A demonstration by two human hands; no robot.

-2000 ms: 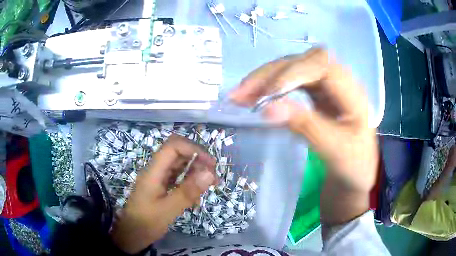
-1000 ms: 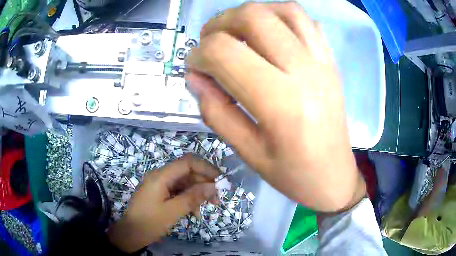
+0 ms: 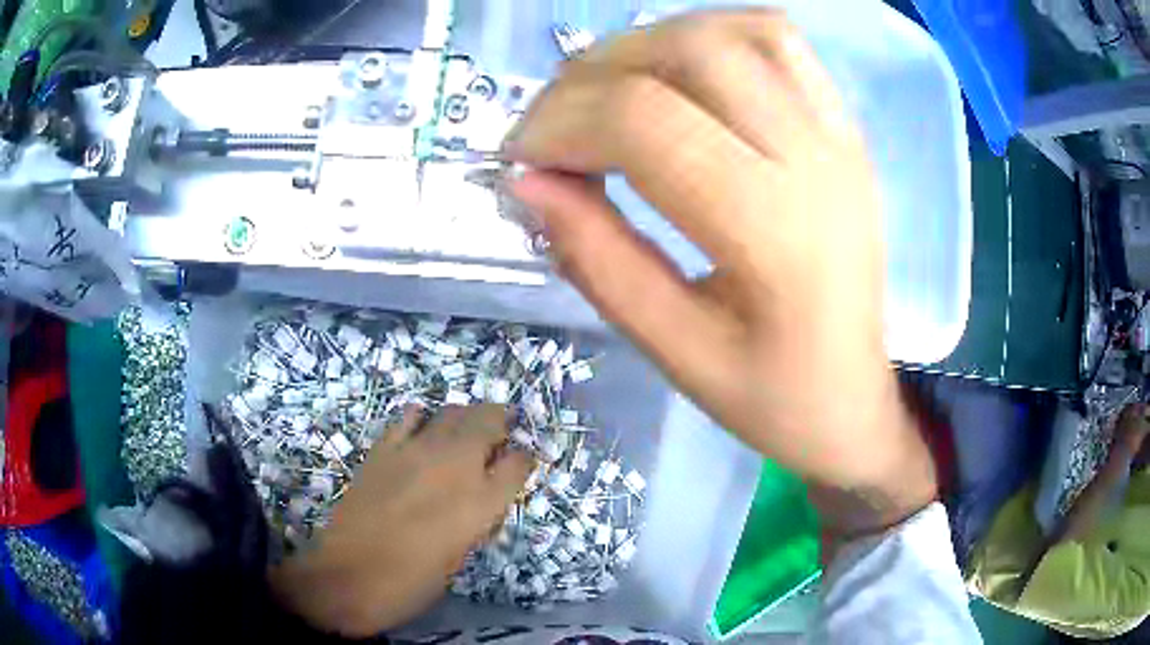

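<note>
My right hand (image 3: 744,239) is at the right side of the metal fixture (image 3: 378,164), thumb and forefinger pinched together on a thin pin part (image 3: 486,159) whose legs point left into the fixture. My left hand (image 3: 423,504) lies palm down on the heap of white pin parts (image 3: 555,542) in the translucent work bin (image 3: 687,504). Its fingertips are among the parts, so I cannot tell if it holds one. A narrow green-edged feed track (image 3: 433,76) enters the fixture from above.
The collecting tray (image 3: 927,227) is behind my right hand, with a few pin parts at its far edge. A push rod (image 3: 252,142) is left of the fixture. A green crate (image 3: 769,567) and red stool (image 3: 38,428) are below. Another person's arm (image 3: 1091,485) shows at right.
My right hand came from over the tray to the fixture and its pinch now shows. My left hand, which held a white part, has turned palm down and reached into the heap.
</note>
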